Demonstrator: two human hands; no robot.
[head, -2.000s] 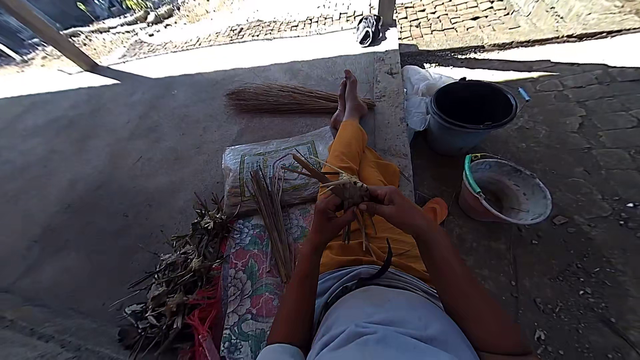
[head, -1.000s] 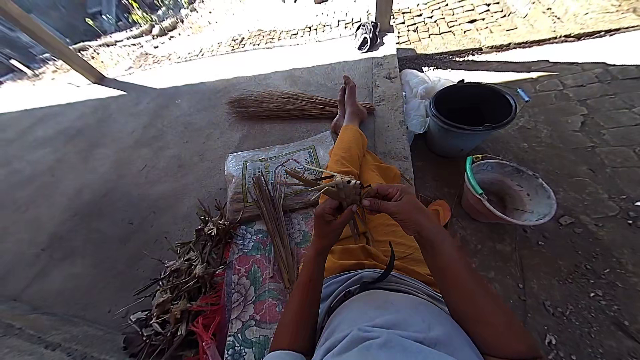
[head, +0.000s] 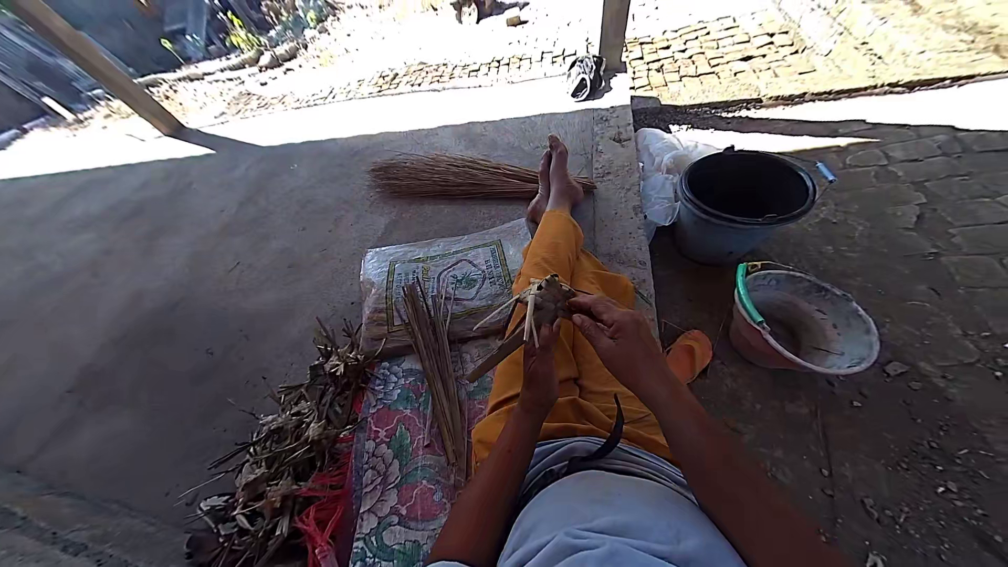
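Note:
A small woven piece of dry leaf strips (head: 554, 301), with loose strip ends sticking out to the left, is held above my orange trousers. From below, my left hand (head: 542, 364) grips it. The fingers of my right hand (head: 613, 331) pinch its right edge. A bundle of flat dry strips (head: 435, 370) lies left of my legs, across a printed plastic sack (head: 378, 272) and a floral mat (head: 386, 472). At the lower left sits a heap of dried woven leaf pieces (head: 291, 441), beside red netting (head: 324, 504).
A bundle of thin brown sticks (head: 449, 176) lies by my feet. To the right stand a dark bucket (head: 720, 232) and a paler bucket with a green-sleeved handle (head: 768, 346). An orange sandal (head: 690, 356) and a white plastic bag (head: 660, 169) lie near the ledge.
The woven piece has turned in my hands, its loose ends now hanging down and left. My left hand has shifted beneath it, and my right hand is at its right side.

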